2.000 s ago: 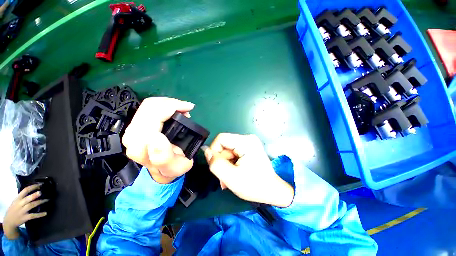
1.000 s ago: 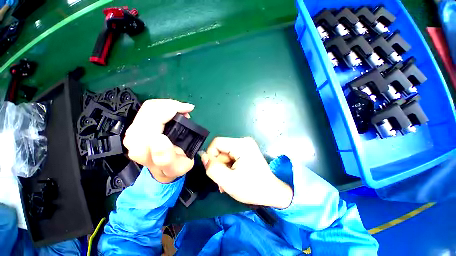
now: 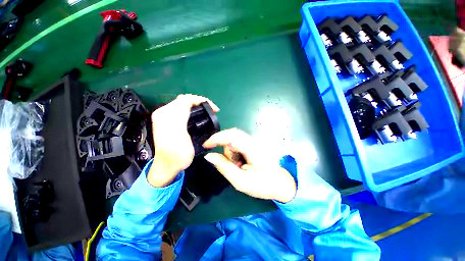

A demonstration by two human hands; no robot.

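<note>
My left hand (image 3: 173,135) grips a black U-shaped bracket (image 3: 202,125) above the green bench, with its open side turned towards my right hand. My right hand (image 3: 252,165) is just right of and below the bracket, thumb and index finger apart at its lower edge. No part shows clearly between those fingertips; the palm side is partly shaded. A separate black bracket piece (image 3: 189,199) lies on the bench below my hands.
Loose black moulded parts (image 3: 109,127) lie left of my left hand. Beyond them is a black tray (image 3: 56,219) with a clear plastic bag (image 3: 25,137). A blue bin (image 3: 334,109) with rows of black subassemblies stands right. A red-and-black handle unit (image 3: 104,41) lies far left.
My left hand has turned and moved slightly right and up with the bracket. My right thumb and index finger have spread apart. The other person's hand at the black tray is gone.
</note>
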